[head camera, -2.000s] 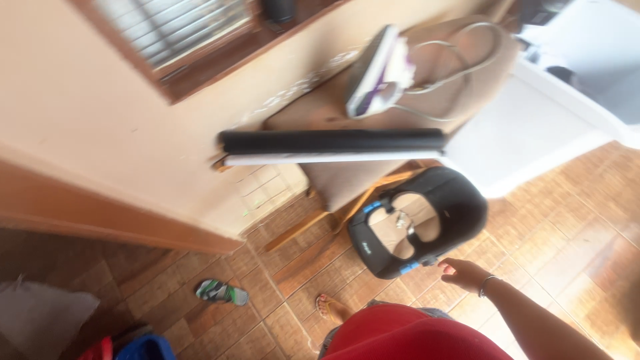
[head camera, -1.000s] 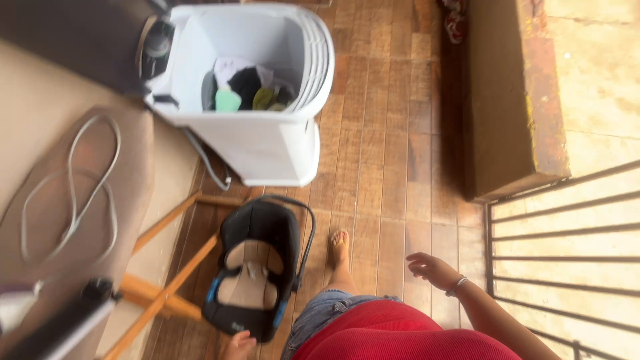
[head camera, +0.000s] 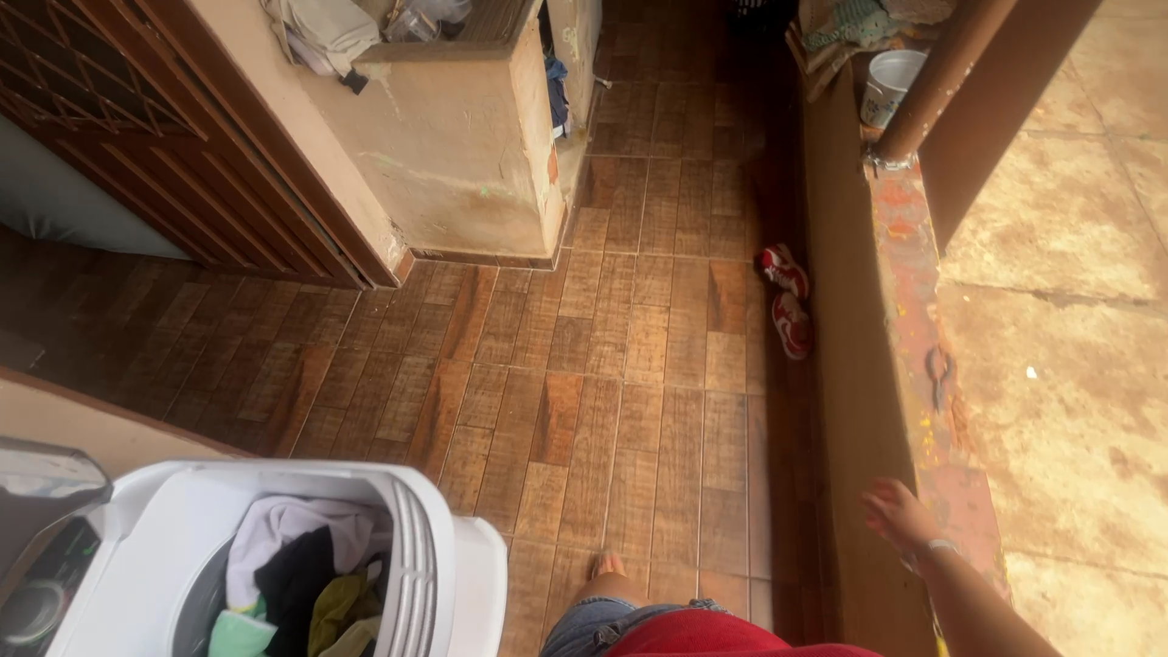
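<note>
My right hand (head camera: 896, 516) is at the lower right, its fingers loosely curled with nothing seen in them, over or beside the low wall (head camera: 899, 383). A bracelet circles the wrist. My left hand is out of view. At the lower left stands a white washing machine (head camera: 474, 584) with its tub uncovered. Inside lie a pale lilac cloth (head camera: 301, 529), a black cloth (head camera: 297, 584), an olive-green cloth (head camera: 338, 611) and a mint-green cloth (head camera: 239, 634).
Red and white sneakers (head camera: 790, 324) lie on the tiled floor against the low wall. A white bucket (head camera: 890, 87) stands by a metal post (head camera: 944, 82). Ahead is a masonry counter (head camera: 447, 155) with cloths and plastic on top. A brown metal door (head camera: 173, 182) is at the left.
The view has moved forward along the floor, past the black baby car seat and chair. My left hand, seen earlier at the car seat, has left the view. My right hand remains raised at the right.
</note>
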